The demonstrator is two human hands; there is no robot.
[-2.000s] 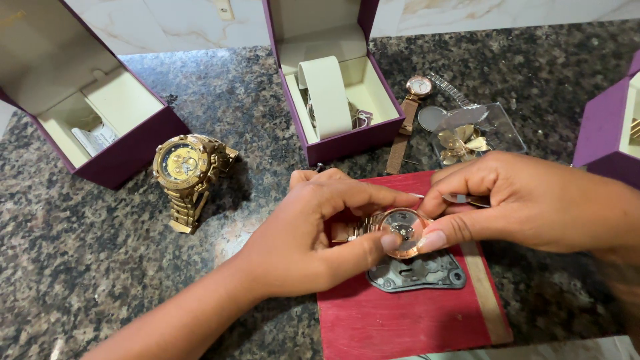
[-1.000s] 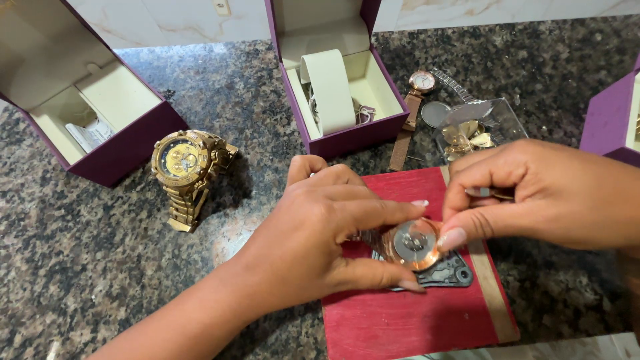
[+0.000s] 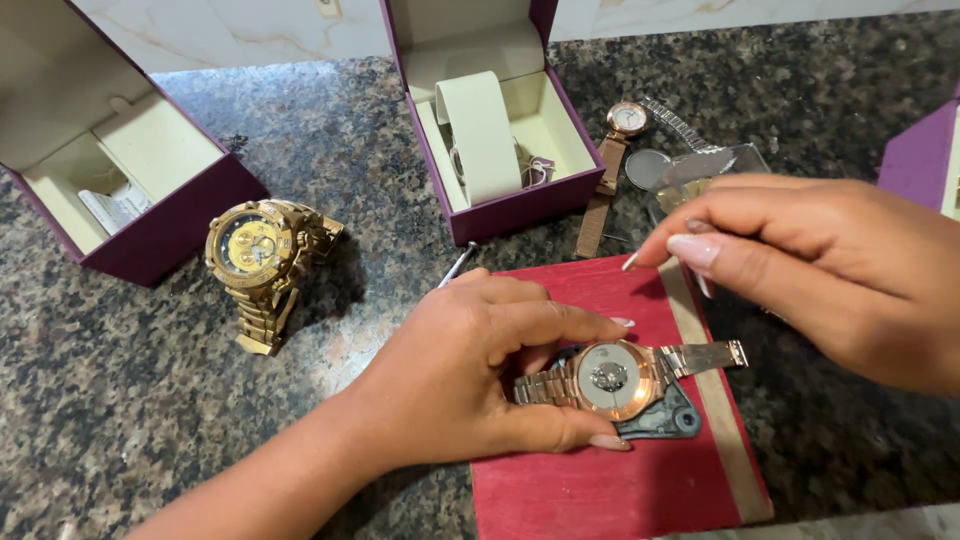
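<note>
A rose-gold wristwatch (image 3: 609, 379) lies with its inner side up on a dark metal plate (image 3: 664, 421), which rests on a red board (image 3: 570, 487). My left hand (image 3: 495, 360) holds the watch by its case, thumb below and fingers above; its metal band sticks out to the right. Above and right of the watch, apart from it, is my right hand (image 3: 810, 270), thumb and index finger close together. Whether something small sits between those fingers cannot be told. A thin metal tool (image 3: 459, 264) lies beyond my left hand, partly hidden by it.
On the granite counter (image 3: 172, 420) are a large gold-coloured watch (image 3: 259, 251), an open purple watch box (image 3: 525, 217) with a cushion, and another box (image 3: 180, 232) at left. A rose-gold mesh watch (image 3: 626, 118) and a clear container (image 3: 731, 161) lie behind my right hand. A purple box (image 3: 919, 161) stands far right.
My right hand has moved away from the watch, up and to the right. My left hand stays on the watch, and more of the band shows now.
</note>
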